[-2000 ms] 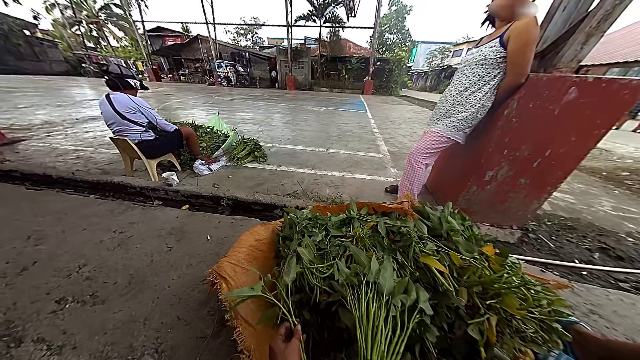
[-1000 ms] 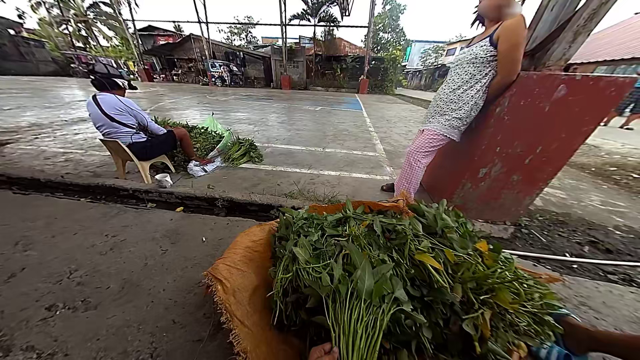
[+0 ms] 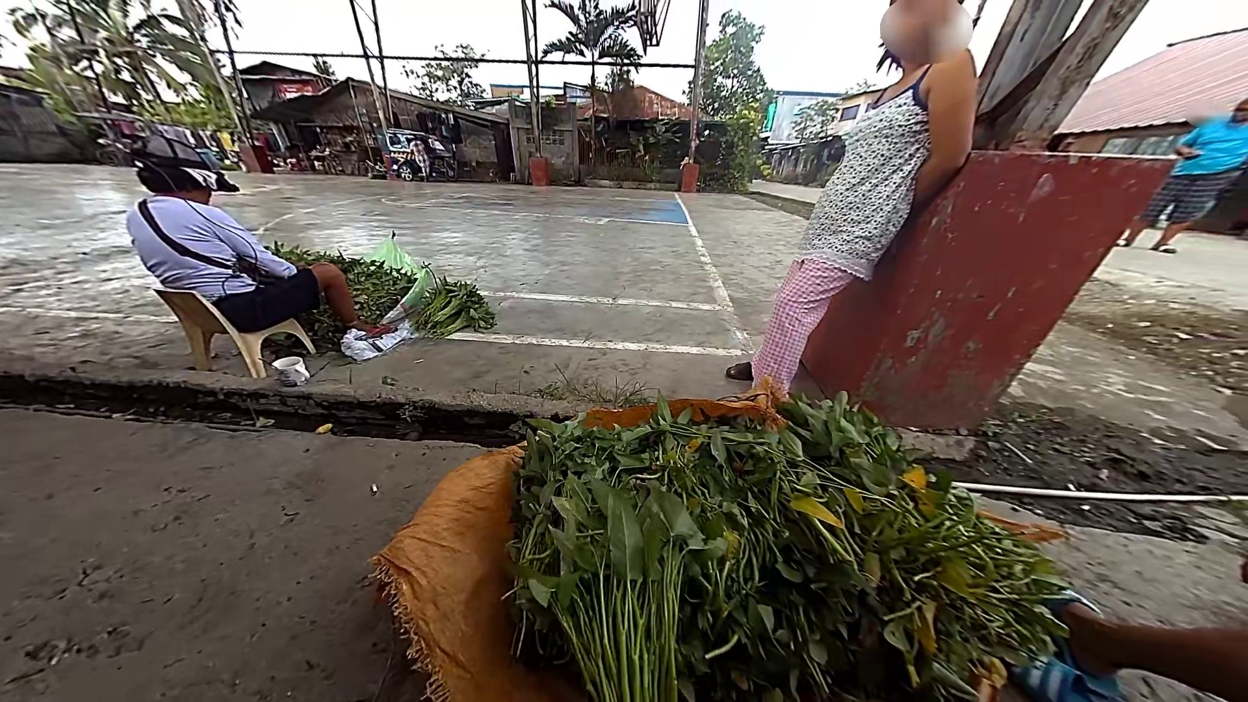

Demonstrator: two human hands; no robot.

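Note:
A large heap of leafy greens with long green stems (image 3: 780, 546) lies on an orange woven sack (image 3: 453, 565), with some yellow leaves among it. At the heap's near left, a bunch of stems (image 3: 624, 624) stands out, its leaves pointing away from me and its lower ends cut off by the bottom edge. Neither my left hand nor my right hand can be made out. What the bunch touches below the frame is hidden. A small brownish patch at the heap's lower right is too unclear to name.
A foot in a blue slipper (image 3: 1063, 673) is beside the heap. Beyond runs a gutter (image 3: 244, 414). A person (image 3: 205, 234) sits on a plastic chair (image 3: 229, 327) near more greens (image 3: 361, 292); another (image 3: 858, 185) leans on a red concrete block (image 3: 985, 292). A white pipe (image 3: 1092, 494) lies right.
My left hand, at the near stems in both earlier frames, has gone out of sight. At the far right, a person in a blue shirt has come into fuller view.

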